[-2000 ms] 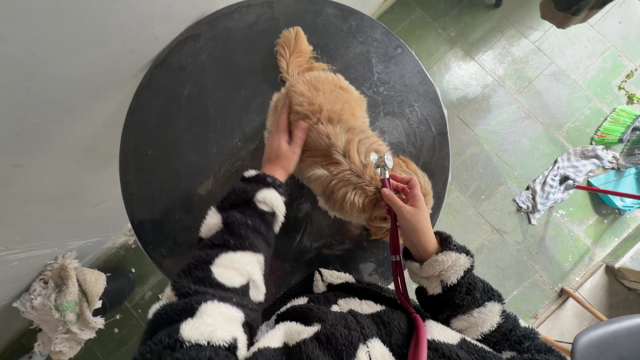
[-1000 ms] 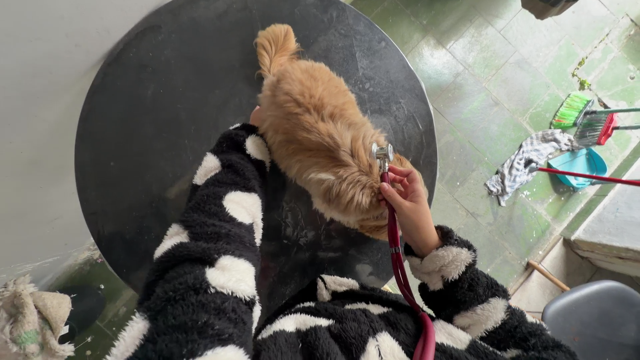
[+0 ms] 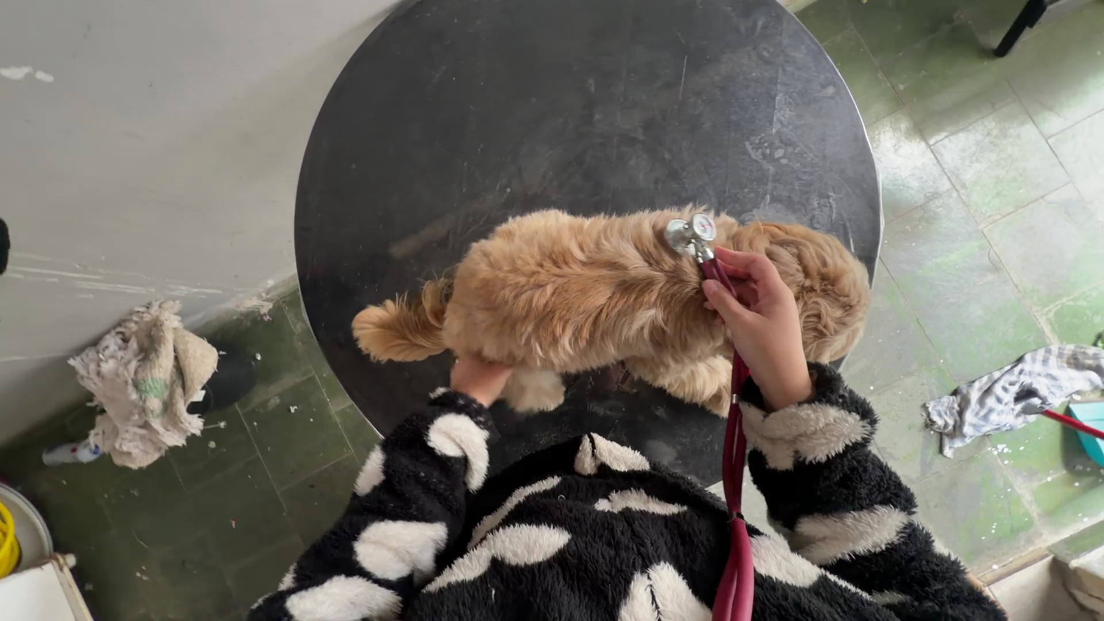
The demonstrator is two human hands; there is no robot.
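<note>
A curly, tan-furred dog stands on a round black table, its tail to the left and its head to the right. My right hand grips a stethoscope by its dark red tubing just below the metal chestpiece, which lies over the fur of the upper back behind the head. The tubing hangs down toward my body. My left hand is at the dog's hindquarters on the near side; its fingers are hidden under the belly and fur.
A pale wall borders the table at the left. A bundle of worn cloth is at the lower left, near a coiled yellow item. On the tiled floor at the right lie a checked cloth and a teal dustpan.
The dog has turned from a slanted pose to lie straight across the view. My left hand has gone from its back to the near side of its hindquarters. My right hand keeps the stethoscope.
</note>
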